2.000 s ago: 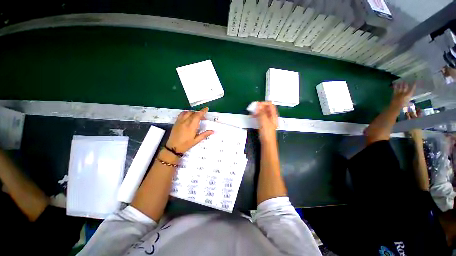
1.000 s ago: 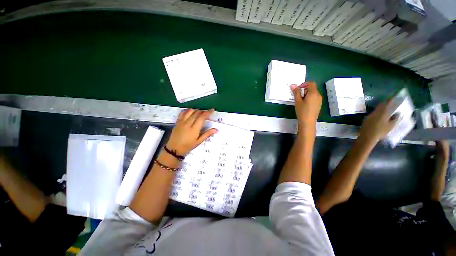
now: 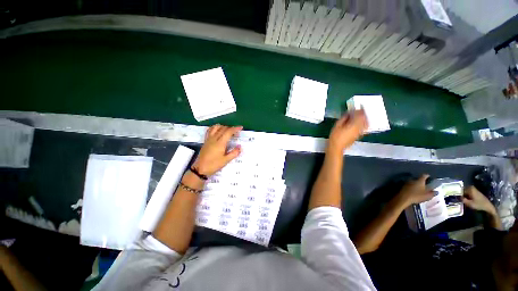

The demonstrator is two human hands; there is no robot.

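Note:
The label sheet (image 3: 244,196), white with rows of small printed labels, lies on the dark worktop. My left hand (image 3: 218,150) rests on its upper left part, fingers spread and touching the pale rail. My right hand (image 3: 349,129) reaches over the belt, its fingers at the left side of a white product box (image 3: 374,113). Its fingertips are blurred and I cannot tell whether they hold a label. Another white box (image 3: 307,100) stands on the belt left of that hand, and a third white box (image 3: 208,94) lies further left.
Blank white sheets (image 3: 116,200) and a long white strip (image 3: 166,188) lie left of the label sheet. A pale metal rail (image 3: 278,138) edges the green belt (image 3: 136,77). A row of upright boxes (image 3: 341,35) stands behind it. At right, a neighbour's hands hold a picture-faced box (image 3: 440,204).
My right hand has moved from the middle box to the right-hand box. My left hand stays on the sheet. The neighbour's hands have moved from over the belt to the worktop with a box.

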